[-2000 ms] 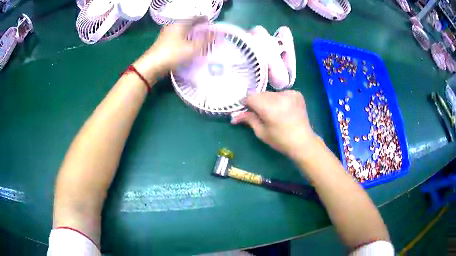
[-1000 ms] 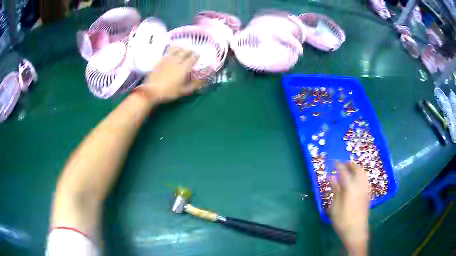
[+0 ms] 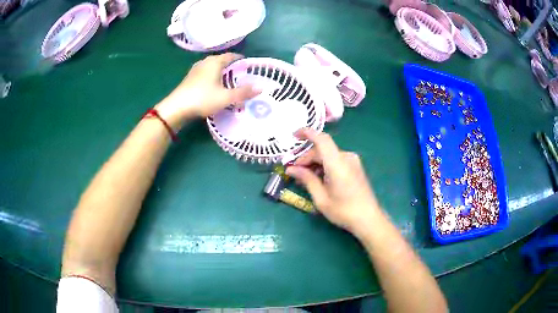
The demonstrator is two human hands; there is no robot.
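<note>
A pale pink clip fan (image 3: pixel 260 111) lies on the green bench in front of me, its round slotted cage facing up and its clip foot towards the upper right. My left hand (image 3: pixel 211 88) grips the upper left rim, thumb over the cage. My right hand (image 3: pixel 330 174) is at the lower right rim with thumb and fingers pinched; a small piece may be between them, too small to tell. A mallet (image 3: pixel 297 200) lies just below the fan, its handle hidden under my right hand and forearm. A blue tray (image 3: pixel 451 177) to the right holds heaps of small copper-red and whitish pieces.
More pink fans lie along the far side of the bench, at the upper left (image 3: pixel 72 33), top centre (image 3: pixel 217 23) and upper right (image 3: pixel 425 33). Hand tools (image 3: pixel 549 156) lie at the far right edge. The bench's curved near edge runs below my arms.
My right hand has left the blue tray and come to the fan rim. My left hand has brought a fan nearer from the far group. The view has shifted, and the mallet is now partly covered.
</note>
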